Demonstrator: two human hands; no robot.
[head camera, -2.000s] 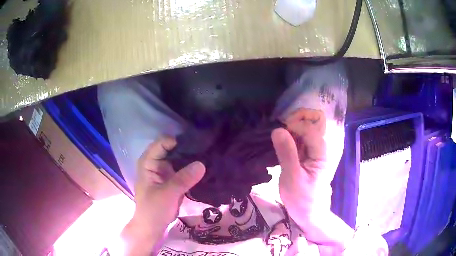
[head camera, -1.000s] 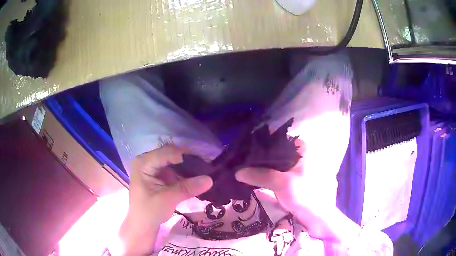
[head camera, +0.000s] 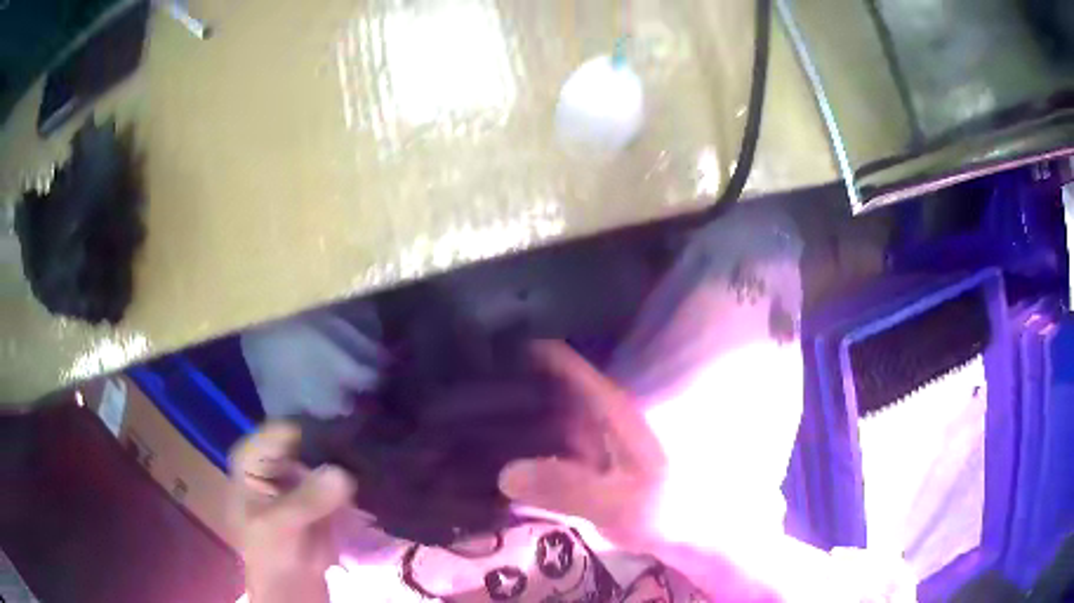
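A dark bunch of thin pieces (head camera: 436, 459) is over my lap, blurred. My right hand (head camera: 589, 442) grips its right side, thumb in front and fingers behind. My left hand (head camera: 289, 483) is at its left edge, thumb and fingers bent and blurred; whether it touches the bunch is unclear. Another black ragged clump (head camera: 88, 224) lies on the left of the table. A white squeeze bottle (head camera: 601, 106) with a greenish tip lies on the table, top centre.
The tan shiny table (head camera: 271, 200) spans the top. A black flat rectangle (head camera: 94, 59) and thin white stick (head camera: 183, 17) lie far left. A black cable (head camera: 754, 106) curves at right. A blue tub (head camera: 995, 436) holds a dark comb-like row. A cardboard box (head camera: 165, 459) stands low left.
The view has shifted, showing more table. The bunch, gathered small between both hands a second ago, is spread wider and further left. My left hand has moved left, away from my right hand.
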